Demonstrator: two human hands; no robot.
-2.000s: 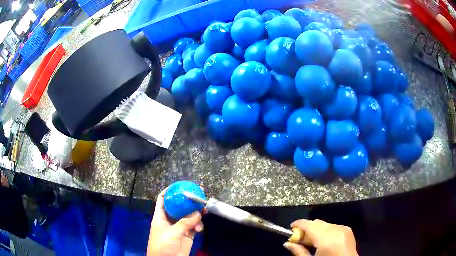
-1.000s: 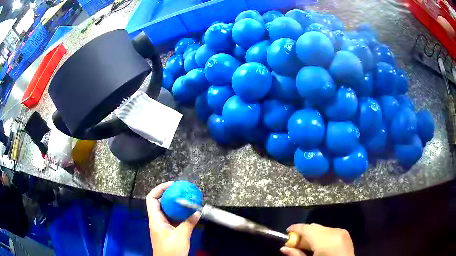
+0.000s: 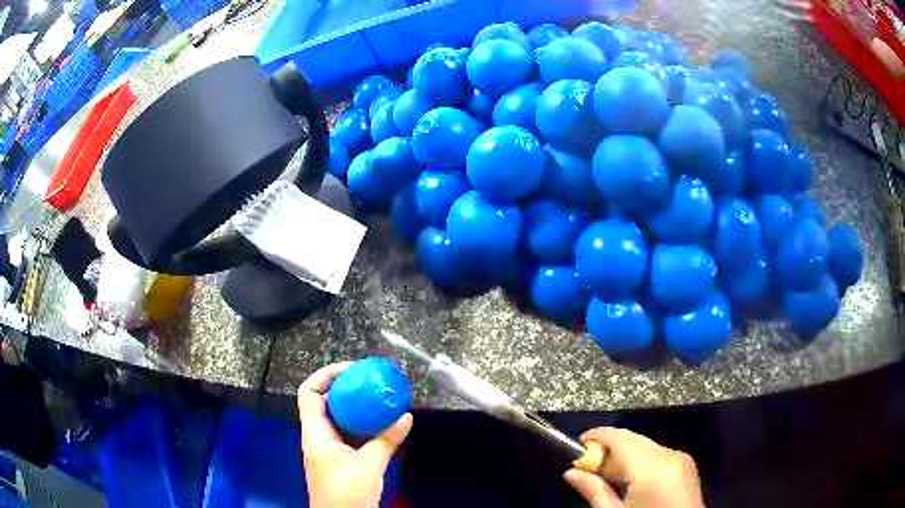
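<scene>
My left hand (image 3: pixel 342 466) holds a blue ball (image 3: pixel 369 398) between thumb and fingers, just in front of the bench's front edge. A small rough mark shows on the ball's right side. My right hand (image 3: pixel 640 474) is shut on the short pale wooden handle of a wax knife (image 3: pixel 486 395). Its long silvery blade points up and left, with the tip above the ball and apart from it. A large pile of blue balls (image 3: pixel 615 179) lies on the speckled grey bench top (image 3: pixel 437 347).
A black drum (image 3: pixel 203 159) on a yoke and round base stands left, with a white ridged flap (image 3: pixel 303 238) on it. A blue tray (image 3: pixel 397 45) lies behind. Red trays lie far left (image 3: pixel 89 149) and far right (image 3: pixel 858 45). A blue tub (image 3: pixel 213 456) is below the bench.
The blade tip has come up off the ball and now points above it. The ball has turned in my left hand, so its mark faces right.
</scene>
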